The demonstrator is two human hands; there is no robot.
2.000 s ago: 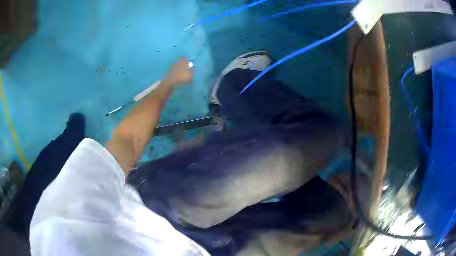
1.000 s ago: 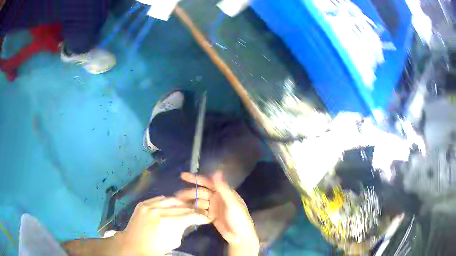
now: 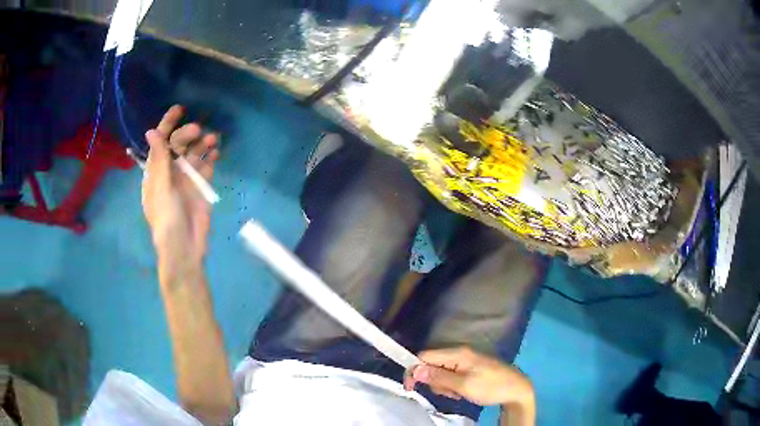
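Note:
My left hand (image 3: pixel 179 191) is raised at the left, palm up with fingers loosely curled. A short white sleeve (image 3: pixel 197 179) lies between its fingers and sticks out past the palm. A small thin piece shows by the thumb, too blurred to name. My right hand (image 3: pixel 471 378) is at the lower middle, pinching one end of a long white strip (image 3: pixel 325 301). The strip points up and left over my lap. Its free end is apart from my left hand. No lead wire can be made out on the strip.
The tray (image 3: pixel 621 258) beyond my knees holds a heap of tiny silver bits (image 3: pixel 642 187) and a yellow patch (image 3: pixel 487 170). White strips with blue leads (image 3: pixel 127 25) overhang the bench edge at upper left. More strips (image 3: pixel 728 220) lie right. A red frame (image 3: pixel 71 179) stands on the floor.
My hands were together over my lap; now they are far apart, left hand up and left, right hand lower right with the long strip. The view has turned towards the tray.

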